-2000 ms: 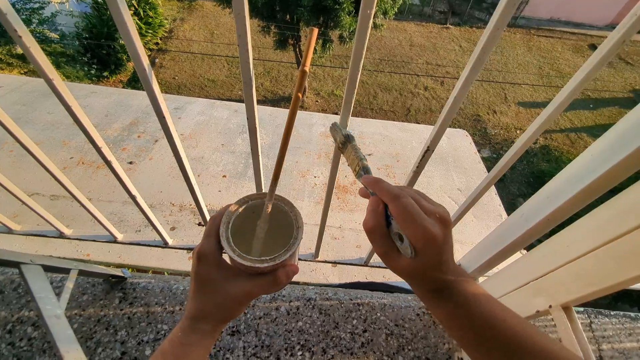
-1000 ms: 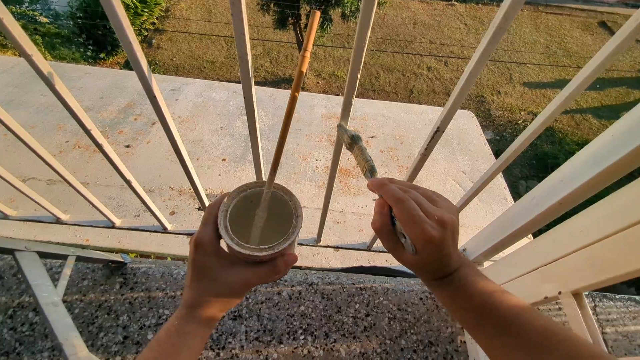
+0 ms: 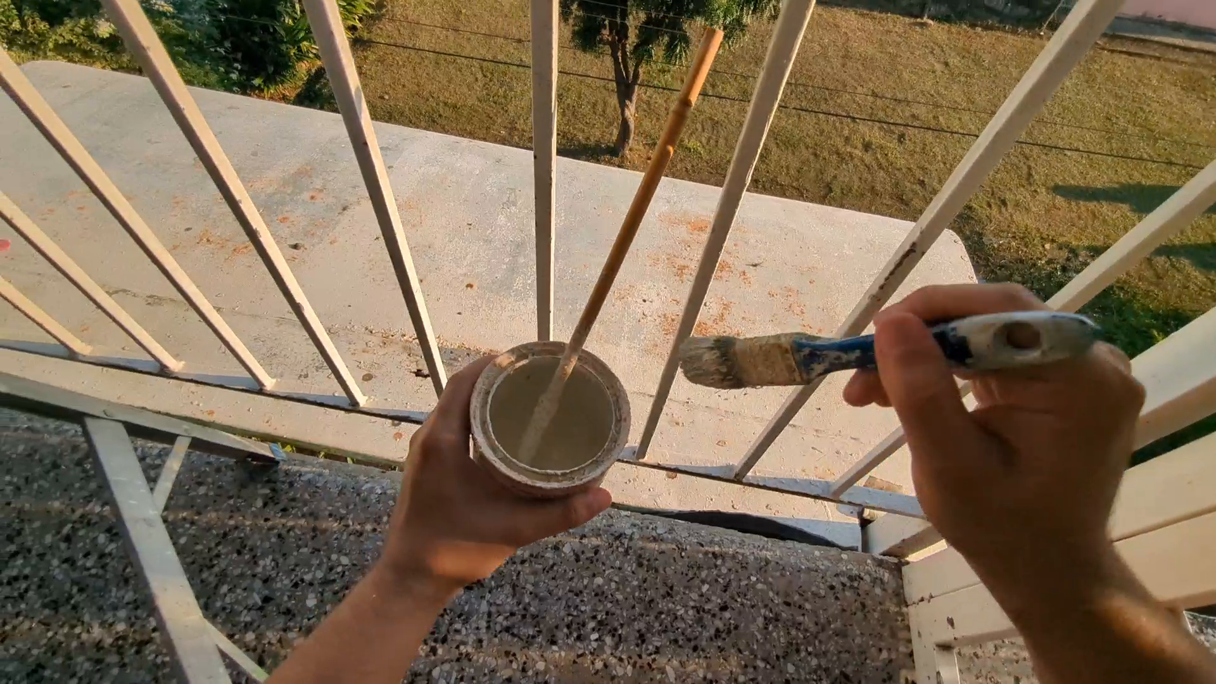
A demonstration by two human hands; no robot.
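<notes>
My left hand (image 3: pixel 465 494) is wrapped around a round paint can (image 3: pixel 482 446) with a crusted rim, low in the middle of the view. Pale, cloudy liquid (image 3: pixel 579 427) lies inside it, and a bamboo stick (image 3: pixel 635 214) leans up out of it to the right. On the right, my right hand (image 3: pixel 1007 408) grips a paintbrush (image 3: pixel 845 353) by its blue and white, paint-worn handle. The brush lies about level, its paint-coated bristles pointing left, close to a slanting metal railing bar (image 3: pixel 727 223); whether they touch it I cannot tell.
Pale metal bars rise from a bottom rail (image 3: pixel 332 407) just ahead. Beyond them extends a concrete ledge (image 3: pixel 446 218) with orange flecks, then grass, a tree and wires. A speckled terrazzo floor (image 3: pixel 665 608) is below, a metal frame (image 3: pixel 142 532) at left, thick railing members (image 3: pixel 1164 513) at right.
The brush has turned from steeply slanted to nearly level, and my right hand has moved to the right and rolled over. My left hand still holds the can with the stick in it.
</notes>
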